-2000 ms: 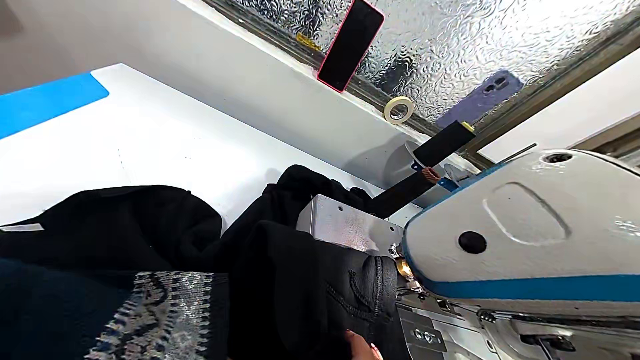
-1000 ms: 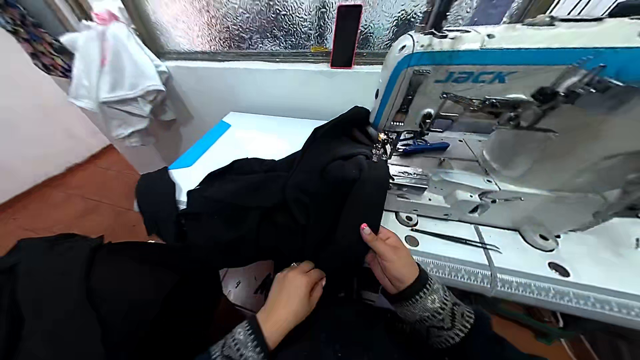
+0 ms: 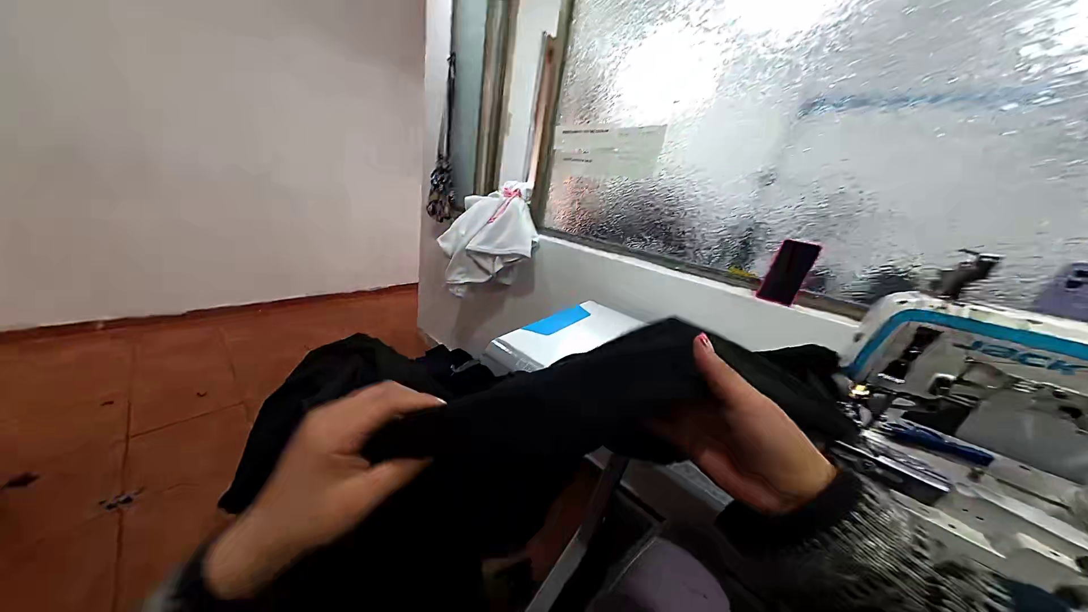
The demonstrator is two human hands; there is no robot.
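Note:
A black fabric garment [image 3: 544,416] stretches between my two hands in front of the sewing table. My left hand [image 3: 336,467] is blurred and grips its left part between thumb and fingers. On the right, my right hand [image 3: 748,425] holds the cloth with the thumb on top and the fingers partly hidden underneath. The garment's far right part lies near the needle area of a white and blue Jack sewing machine [image 3: 977,340]. More black cloth [image 3: 314,391] hangs at the left, over the tiled floor.
Blue-handled tweezers or snips [image 3: 939,442] lie on the machine bed. A phone [image 3: 789,272] leans by the textured window. White cloth [image 3: 493,238] hangs at the wall corner. The white table [image 3: 552,336] bears a blue patch. Below is a metal table leg [image 3: 586,535].
The garment, low beside the machine one second ago, is now lifted and spread between my hands. My left hand has moved away from my right. The view has swung left.

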